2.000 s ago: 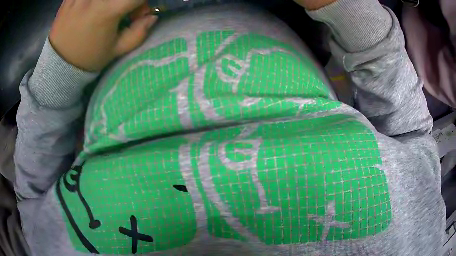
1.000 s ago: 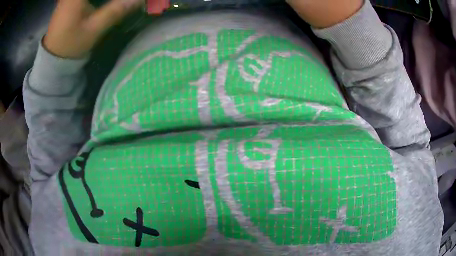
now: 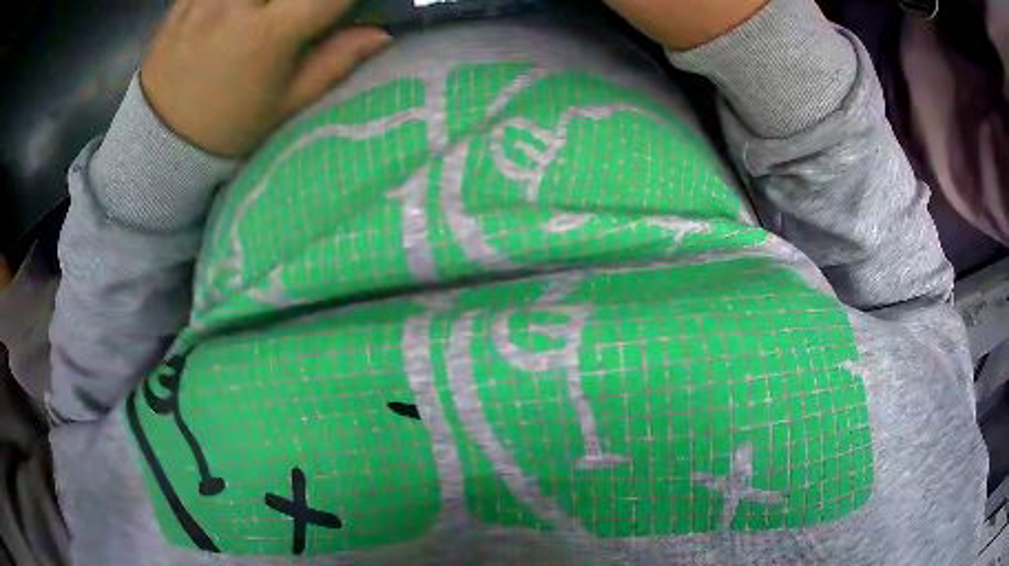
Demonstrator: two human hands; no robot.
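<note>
The near edge of a dark flat unit shows at the top edge of the head view, with a small white patch [image 3: 435,3] on it. My left hand [image 3: 238,72] is at the top left, back of the hand up, thumb pointing right toward the unit. Its fingertips are cut off by the frame's edge. My right hand [image 3: 697,17] is at the top right; only its heel and wrist show, and its fingers are out of the picture. What either hand holds is hidden.
My grey sweatshirt with a green grid print [image 3: 642,409] fills most of the view. A dark bench surface [image 3: 55,111] lies at the upper left. Dark mauve cloth [image 3: 952,122] hangs at the right edge, and a pale slatted object [image 3: 988,315] is below it.
The red-pink block seen at the top a second ago is out of view. My left hand has moved right and down, its thumb now nearer the middle. My right hand has shifted slightly up and left.
</note>
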